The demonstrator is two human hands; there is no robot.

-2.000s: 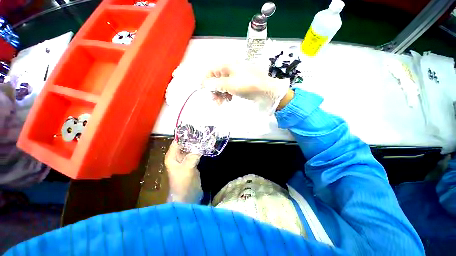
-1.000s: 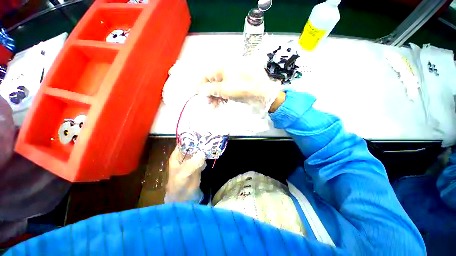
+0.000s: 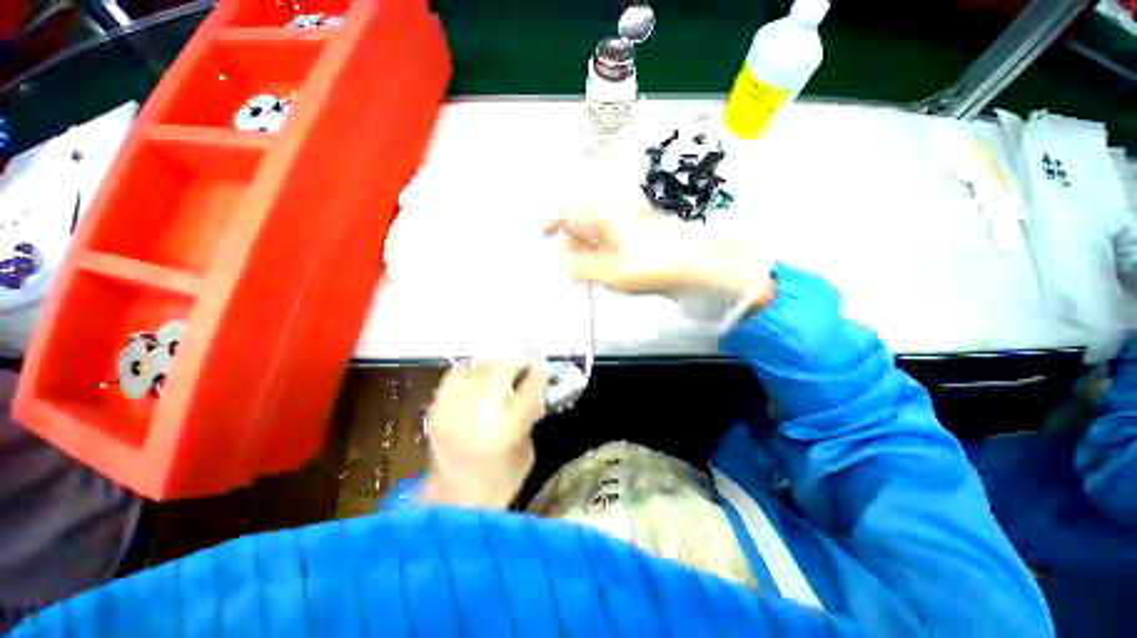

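My left hand (image 3: 484, 418), in a thin whitish glove, is closed around a small silver and dark assembly (image 3: 565, 384) at the bench's front edge; most of the assembly is hidden by the fingers. A thin pale strand (image 3: 591, 327) runs up from the assembly toward my right hand. My right hand (image 3: 620, 252) is above and to the right, over the white bench, with fingers bent together. Whether its fingertips hold the strand's upper end is too blurred to tell.
A red divided bin (image 3: 268, 268) with round white inserts (image 3: 151, 360) stands at left. Small black parts (image 3: 686, 178) lie mid-bench. A clear bottle (image 3: 611, 94) and a yellow-labelled bottle (image 3: 776, 72) stand behind. White sheets (image 3: 1080, 231) lie far right. A person's blue sleeve (image 3: 1108, 436) shows at right.
My left hand has turned and now covers most of the assembly. The dark red wire loop no longer shows. My right hand has moved right and slightly down, with a pale strand below it.
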